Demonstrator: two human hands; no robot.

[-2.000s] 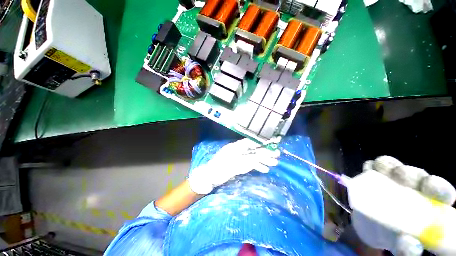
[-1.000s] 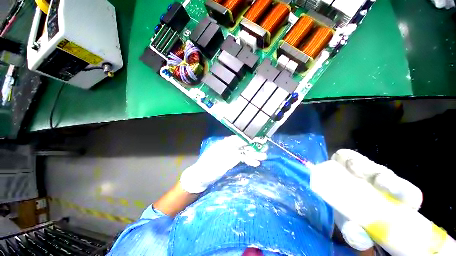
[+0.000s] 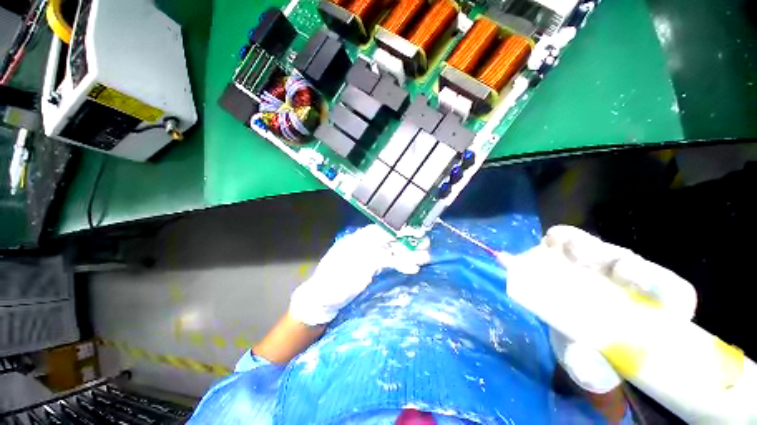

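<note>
The green power circuit board [image 3: 309, 170] lies on the green mat with its near corner overhanging the bench edge above my apron. It carries black relays, copper-wound blocks and a multicoloured toroidal choke. My left hand [image 3: 353, 270], in a white glove, holds that near corner. My right hand [image 3: 622, 278], in a smeared white glove, grips the fat white dispensing syringe [image 3: 581, 311] with its yellow band. The thin dispensing needle [image 3: 469, 238] points left and its tip is at the board's right edge near the corner. White sealant [image 3: 552, 50] shows along the right edge.
A white tape dispenser [image 3: 141, 75] stands on the green mat [image 3: 241, 178] at the left. A blue apron [image 3: 415, 332] with white smears is below the board. A black rack [image 3: 91, 407] and a cardboard box [image 3: 70, 365] are at the lower left.
The board corner and my left hand have shifted slightly left in view. The syringe in my right hand has moved left and up, and the needle tip has gone from the corner to the right edge.
</note>
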